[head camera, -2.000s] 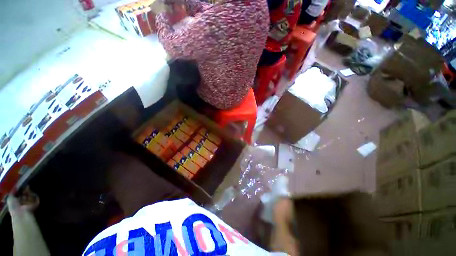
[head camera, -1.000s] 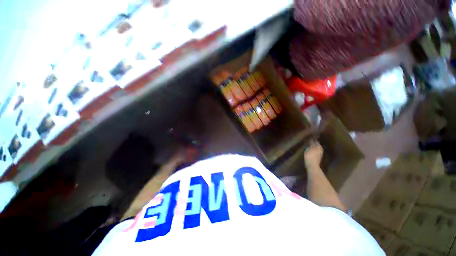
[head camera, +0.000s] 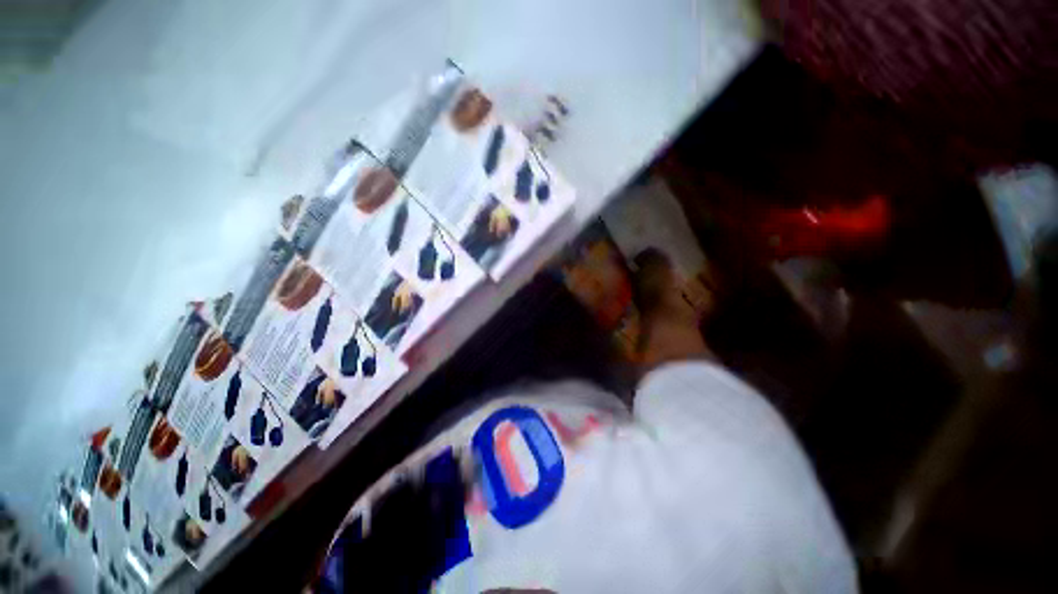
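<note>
Retail boxes (head camera: 348, 290) lie overlapping in a slanted row along the near edge of the white table, white backs up, with brown round pictures and black product pictures. My right hand (head camera: 673, 308) is low beyond the table edge, dark and blurred, close to a pale sheet (head camera: 656, 221) and orange boxes (head camera: 598, 279). Whether it grips anything cannot be told. My left hand is not in view.
The white table (head camera: 151, 151) fills the left and top. Small dark specks (head camera: 551, 118) lie right of the row. A shiny red thing (head camera: 830, 221) is on the right, below another person's dark-red patterned sleeve (head camera: 928, 46). The floor area is dark and blurred.
The view has turned towards the table, so the box row is larger and nearer. My right hand has moved from the open carton's side to near the pale sheet. My left arm has left the view.
</note>
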